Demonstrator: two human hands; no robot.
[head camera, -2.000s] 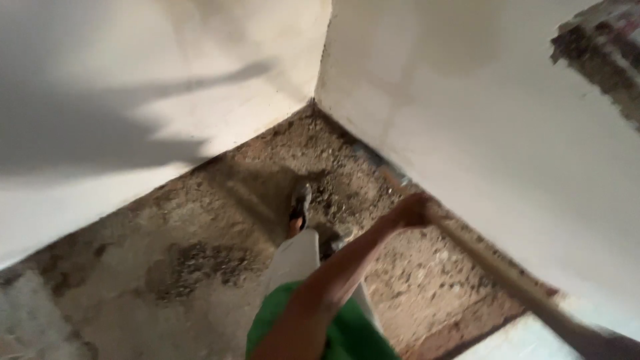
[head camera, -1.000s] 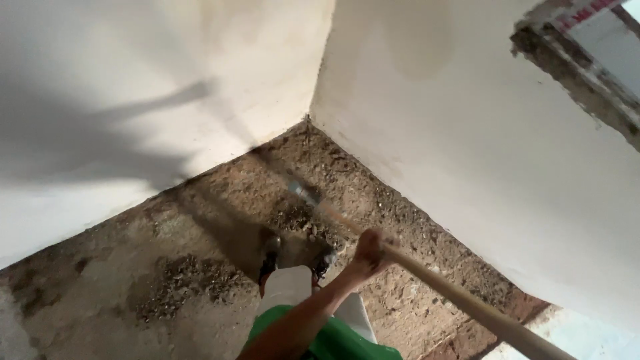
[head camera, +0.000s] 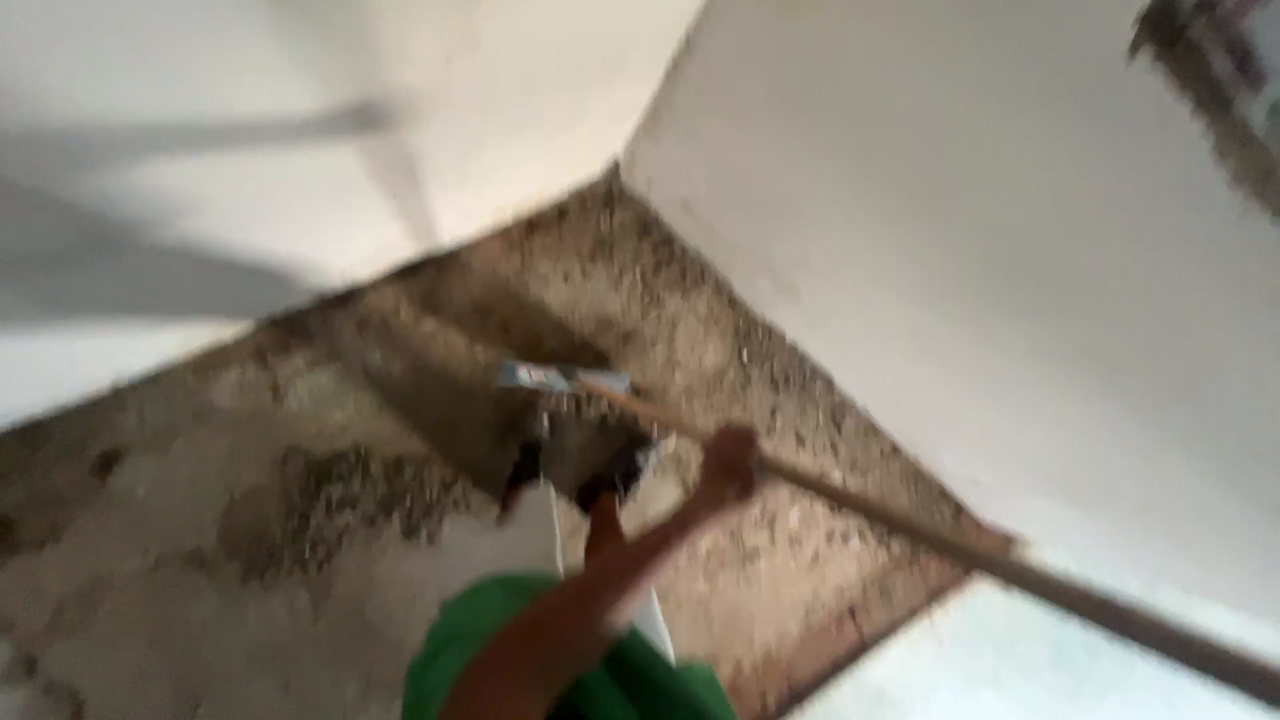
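Observation:
My left hand (head camera: 732, 462) is closed round the wooden handle (head camera: 900, 520) of a long tool, partway along it. The handle slants from the lower right edge up to a wide, flat grey head (head camera: 565, 377), which bears a small label. That head is just beyond my feet, over the dirt floor (head camera: 690, 330); blur hides its exact kind and whether it touches the ground. Loose dark debris (head camera: 370, 500) lies left of my legs. My right hand is out of view, as is the far end of the handle.
Two pale walls (head camera: 900, 250) meet at a corner ahead. A rough-edged opening or broken patch (head camera: 1215, 110) shows at the upper right. At the lower right, a reddish edge (head camera: 850, 640) borders a pale surface (head camera: 980, 660). My dark-shod feet (head camera: 610, 480) stand close to the tool head.
Over the last second the tool head has come back from nearer the corner to just in front of my feet. My left hand, still round the handle, has drawn back with it.

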